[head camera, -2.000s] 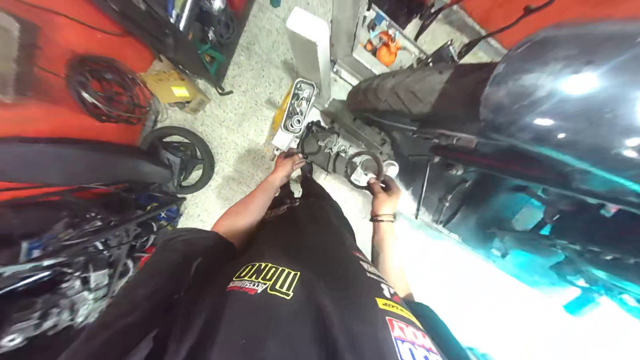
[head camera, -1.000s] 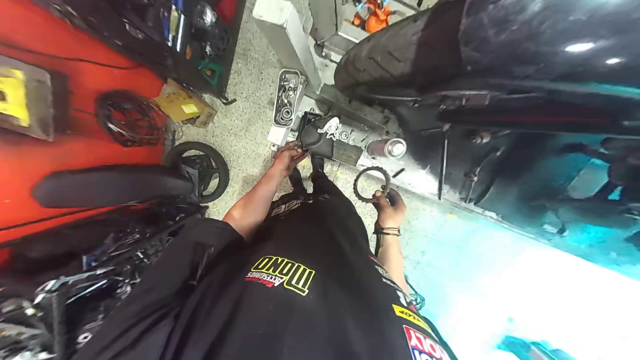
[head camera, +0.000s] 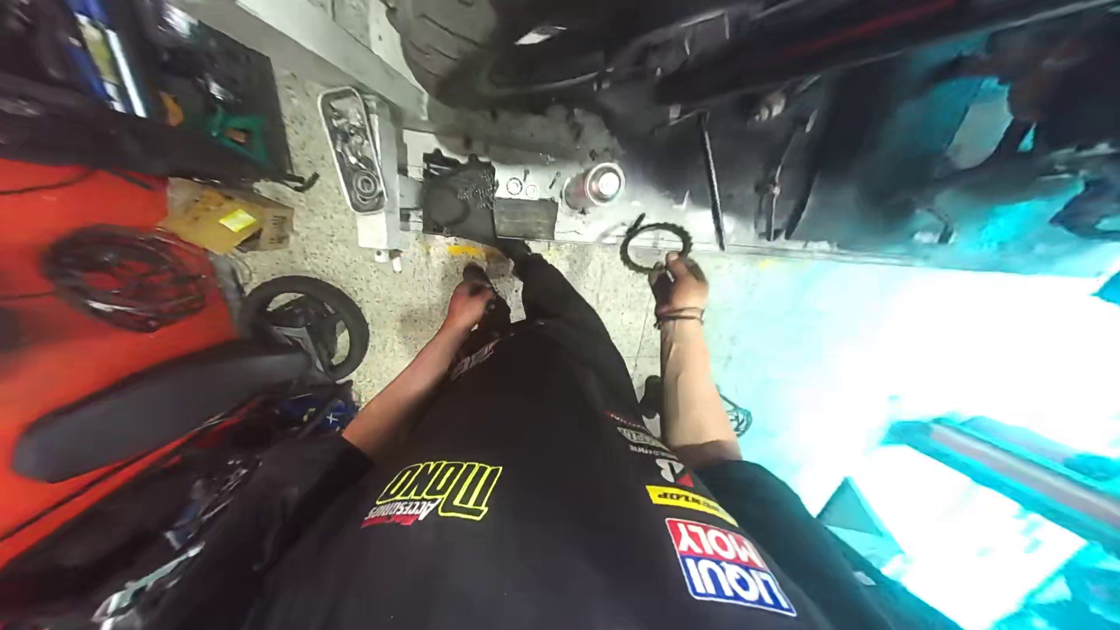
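Observation:
My right hand (head camera: 681, 284) grips the lower edge of a dark toothed ring (head camera: 656, 247), which looks like a clutch friction plate, and holds it over the floor beside the platform. My left hand (head camera: 471, 302) hangs near my leg; its fingers are curled, and whether they hold anything is hard to see. Ahead of it on the platform lies a dark engine cover (head camera: 459, 199) with a flat grey block (head camera: 527, 218) against it. A spray can (head camera: 597, 185) and small washers (head camera: 522, 187) are close by.
A metal tray of small parts (head camera: 353, 150) stands left of the platform. A cardboard box (head camera: 226, 217), a motorcycle wheel (head camera: 306, 325) and a seat (head camera: 162, 402) are at the left. Above the platform is a motorcycle's underside, with a thin dark rod (head camera: 711, 179).
Both hands have come away from the parts on the platform. The ring in my right hand has moved off to the right, clear of the spray can. The view has shifted strongly.

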